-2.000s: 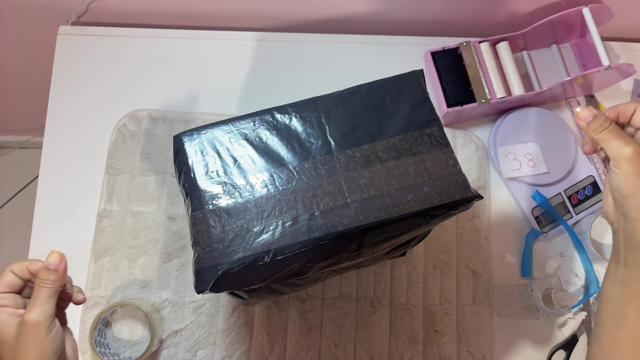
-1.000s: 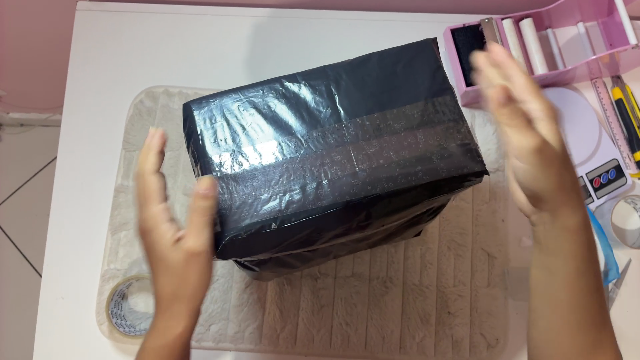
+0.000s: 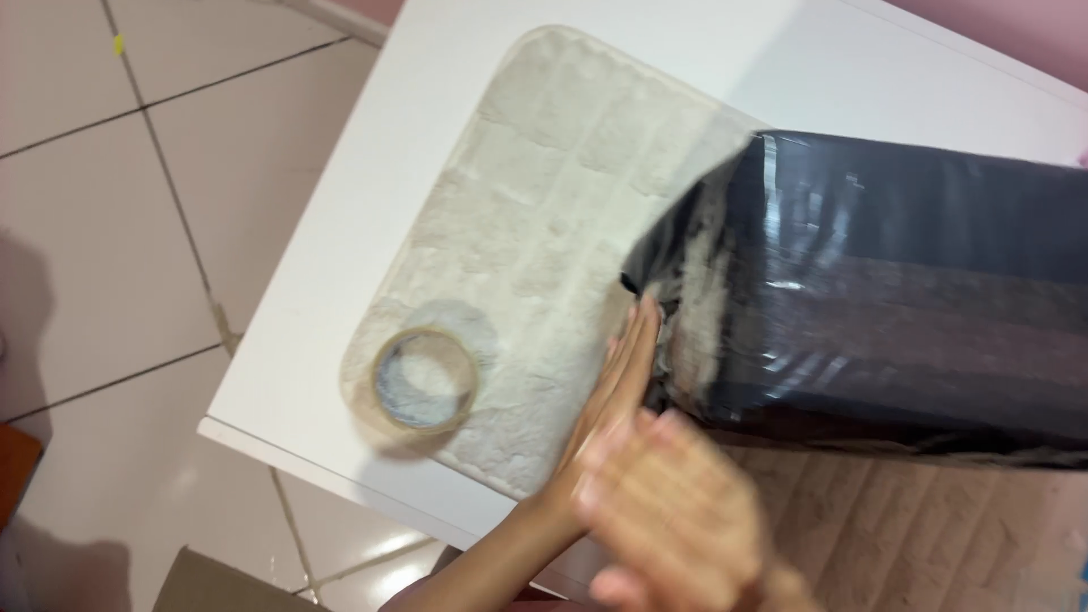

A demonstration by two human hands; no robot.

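Note:
A box-shaped package wrapped in black plastic (image 3: 918, 297) lies on a pale quilted mat (image 3: 527, 246), its right part cut off by the frame edge. Brown-looking tape runs along its top. Against its left end, where the plastic is loose and folded, my left hand (image 3: 616, 382) rests with extended fingers and holds nothing visible. My right hand (image 3: 680, 510), blurred, is in front of the left wrist and just below the package; whether it touches either cannot be told. To the left, a roll of clear tape (image 3: 426, 379) lies on the mat corner.
The white table (image 3: 331, 340) ends at the left and lower left. Beyond its edge is a tiled floor (image 3: 102, 280), with a brown cardboard piece (image 3: 221, 582) at the bottom. A pink wall (image 3: 1011, 34) stands at the upper right.
The view has swung left and turned. My left hand, apart from the package two seconds ago, is now at its end. My right hand has moved from the package's right side to near my left wrist.

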